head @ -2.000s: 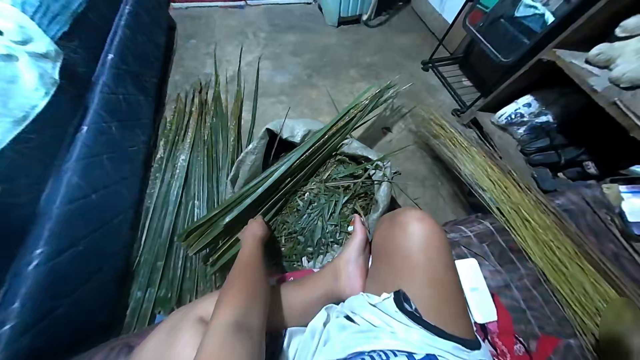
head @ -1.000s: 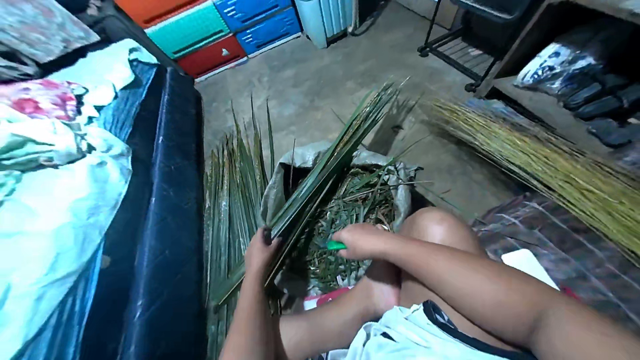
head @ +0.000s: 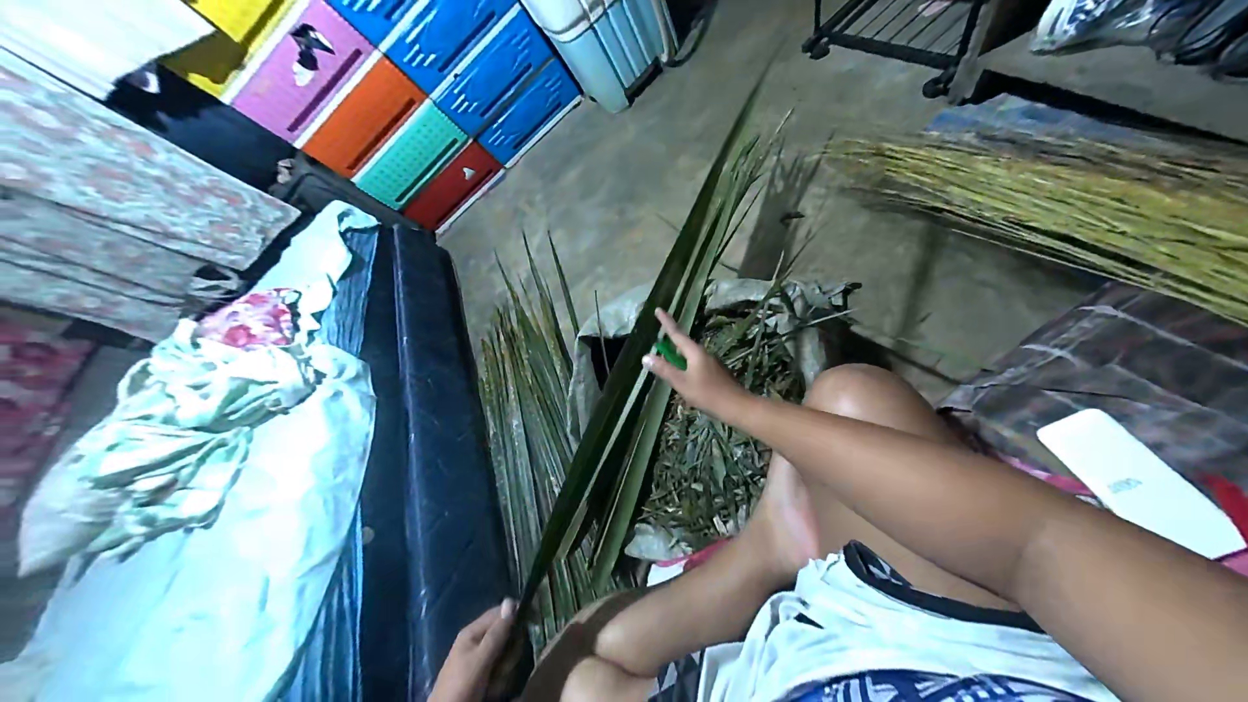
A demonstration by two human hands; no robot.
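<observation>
Long green palm leaflets (head: pixel 634 366) run diagonally up and away from me over an open sack (head: pixel 614 317). Their near ends are in my left hand (head: pixel 478 648), low in view beside the mattress. My right hand (head: pixel 697 370) is at the leaflets' middle, index finger extended, with a small green-handled tool (head: pixel 670 353) held in it; its blade, if any, is hidden. Leaf scraps (head: pixel 707 478) fill the sack in front of my foot. More palm leaflets (head: pixel 522 409) lie on the floor left of the sack.
A dark blue mattress (head: pixel 444 439) with cloths borders the left. Yellowish thin midribs (head: pixel 1063 200) lie in a bundle at right, above a dark mat (head: pixel 1092 351) with a white phone-like object (head: pixel 1136 478). Coloured drawers (head: pixel 409 161) stand behind.
My right hand, out of view two seconds ago, has come in with the green-handled tool and now sits higher on the leaflets. My left hand has moved down toward me. The view has turned left.
</observation>
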